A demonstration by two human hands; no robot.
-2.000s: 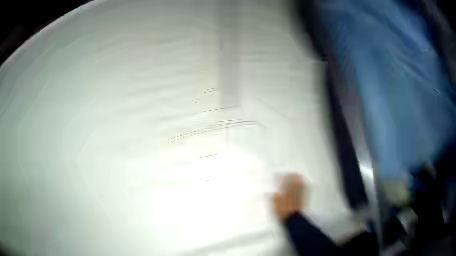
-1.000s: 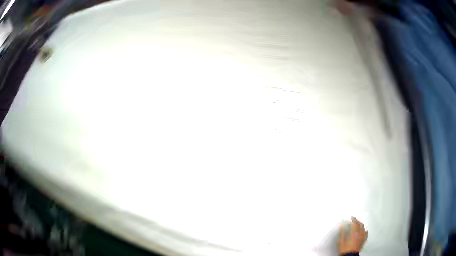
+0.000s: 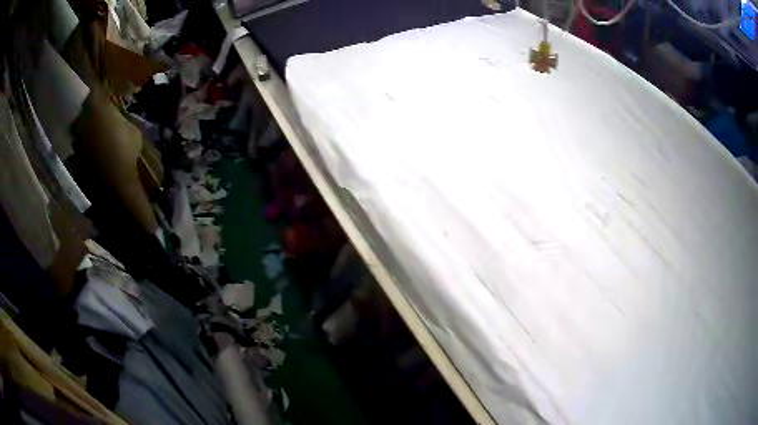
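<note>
A huge white marker sheet (image 3: 499, 166) with thin dashed and solid lines covers the table from the back to the lower right. Its near-left edge hangs in soft folds beside the cream table edge (image 3: 366, 257). A dark underlay (image 3: 332, 29) shows flat beyond the sheet's far left end. A small grey metal block (image 3: 263, 68) sits on the table edge at the upper left. Neither my left hand nor my right hand is in the picture.
A yellow-brown plug (image 3: 543, 56) hangs on a cord above the sheet; pale looped cords (image 3: 607, 12) hang beside it. Fabric scraps (image 3: 237, 295) litter the green floor (image 3: 312, 365) left of the table. Cloth pieces (image 3: 125, 158) are piled at the far left.
The view has swung left to the table's long edge and the floor. The hand on the sheet, the silver rail and the blue fabric at the right have left the picture.
</note>
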